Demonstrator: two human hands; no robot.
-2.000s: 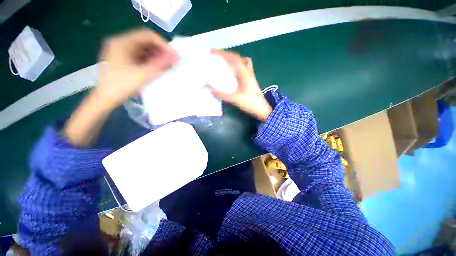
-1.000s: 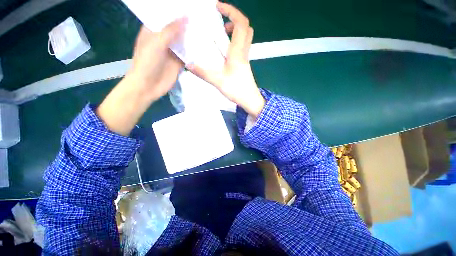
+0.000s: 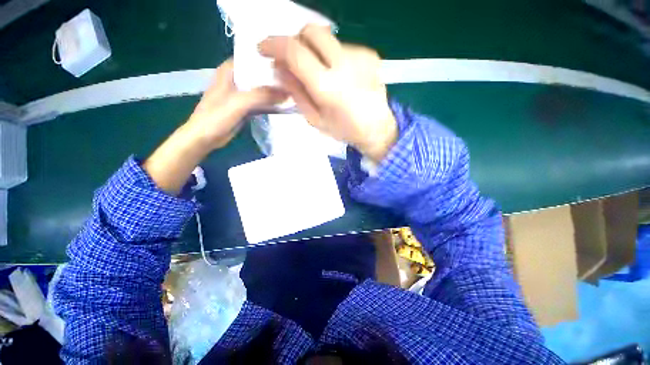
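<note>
A white item [image 3: 260,32], which looks like a sleeve or small box, is held up above the bench near the top of the view. A thin white loop shows at its upper left. My left hand [image 3: 227,107] grips its lower edge. My right hand [image 3: 335,85], blurred, lies over its right side with the fingers on its front. Overexposure and my fingers hide what is inside. Flat white sleeves [image 3: 296,134] lie below the hands, with clear plastic at their left. The white rounded stack [image 3: 286,198] lies nearest me at the bench edge.
A small white box [image 3: 83,43] with a loop sits beyond the pale rail [image 3: 499,70]. White boxes [image 3: 12,153] are at the far left. A white cable [image 3: 200,235] hangs over the bench edge. A clear bag [image 3: 207,303], yellow-gold pieces [image 3: 412,255] and brown carton flaps [image 3: 545,264] are below.
The right hand has moved from the item's right edge across its front. The item has shifted slightly right and stands more upright. The left hand now holds its lower edge.
</note>
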